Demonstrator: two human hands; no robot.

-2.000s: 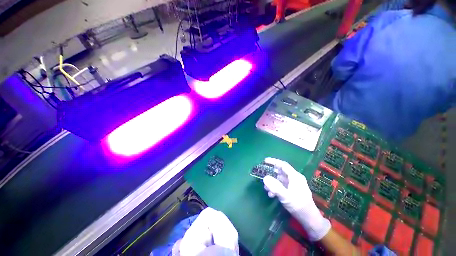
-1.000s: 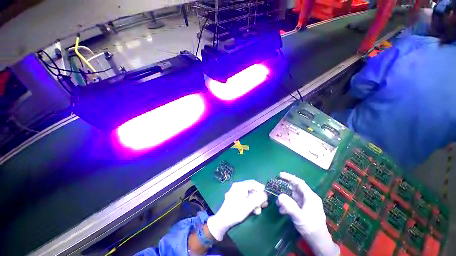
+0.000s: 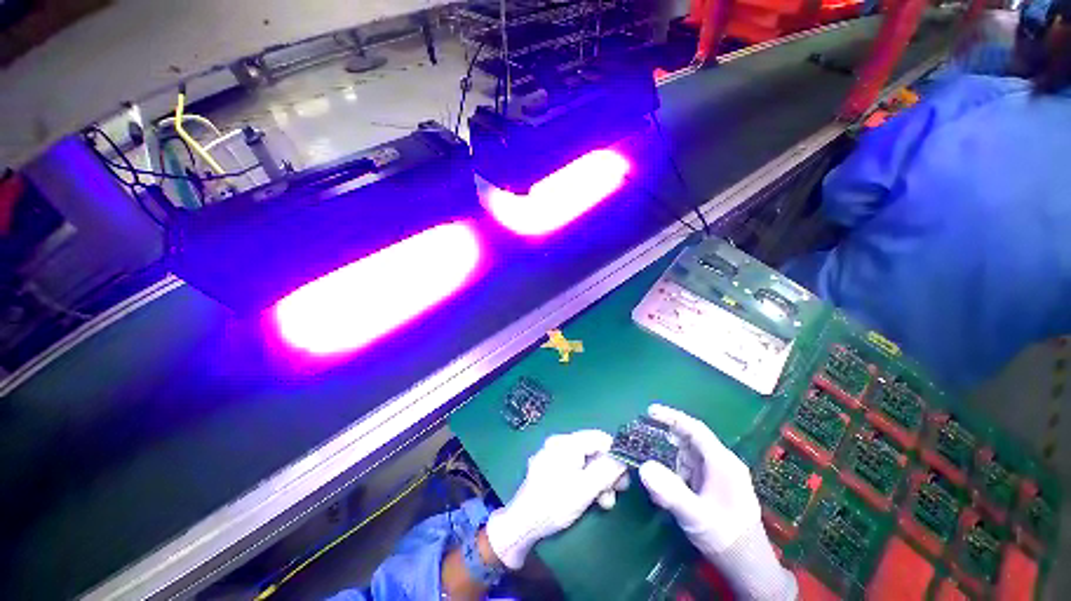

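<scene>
A small circuit board crowded with parts is held above the green mat. My right hand, in a white glove, grips its right side between thumb and fingers. My left hand, also gloved, has its fingertips at the board's left edge; its fingers are closed together and seem to pinch that edge. Another small circuit board lies on the mat to the left, near the yellow tape mark.
A sectioned tray with boards and red pockets is at right. A silvery metal plate lies at the mat's far end. The conveyor carries two glowing lamps. A person in blue is at upper right.
My left hand has come up from the bottom edge to the held board. Since one second ago, the board and my right hand have shifted slightly left.
</scene>
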